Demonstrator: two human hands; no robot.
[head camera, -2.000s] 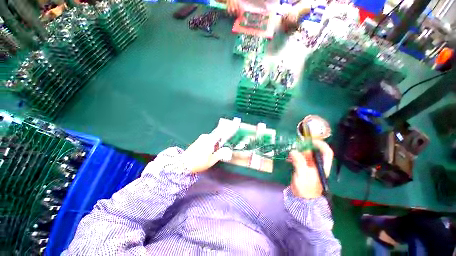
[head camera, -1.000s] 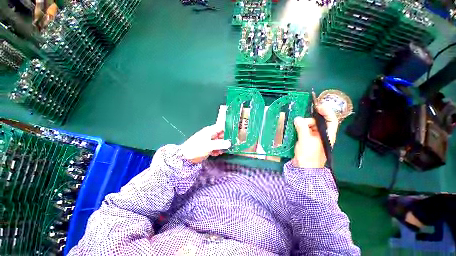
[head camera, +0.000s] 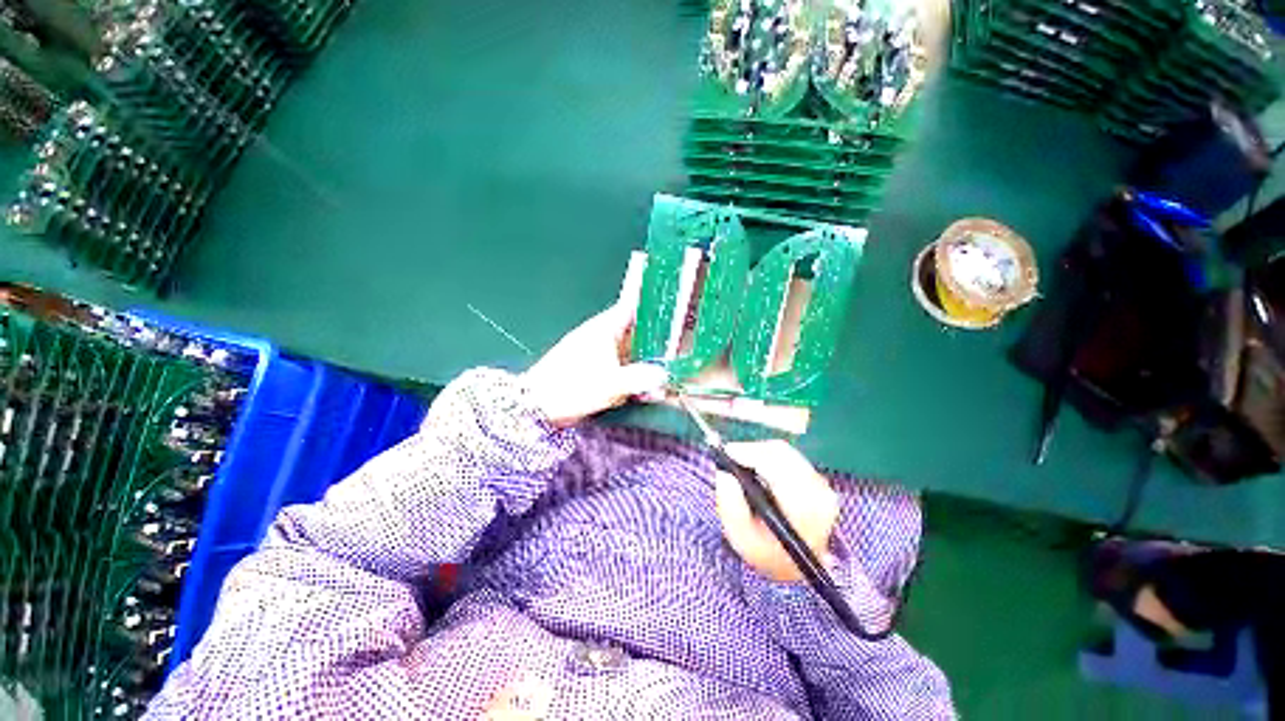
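Observation:
A green circuit board (head camera: 747, 303) with two oval halves lies plain face up on the whitish fixture (head camera: 761, 413). My left hand (head camera: 592, 369) is at the board's left edge with its fingers near the lower left corner. A thin silvery solder wire (head camera: 500, 331) runs to this hand. My right hand (head camera: 775, 514) holds the dark soldering iron (head camera: 778, 523) like a pen below the board. The iron's metal tip is at the board's lower left edge, close to my left fingertips. Whether the tip touches the board is too small to tell.
A stack of populated boards (head camera: 789, 155) stands just beyond the fixture. A solder reel (head camera: 975, 272) lies to the right, with the dark soldering station (head camera: 1212, 366) further right. More board stacks stand at upper left and upper right. A blue bin (head camera: 289, 479) with upright boards is at left.
My right hand has let go of the board's right side and moved down and left, bringing the iron's tip to the lower left edge. My left hand stays at the left side.

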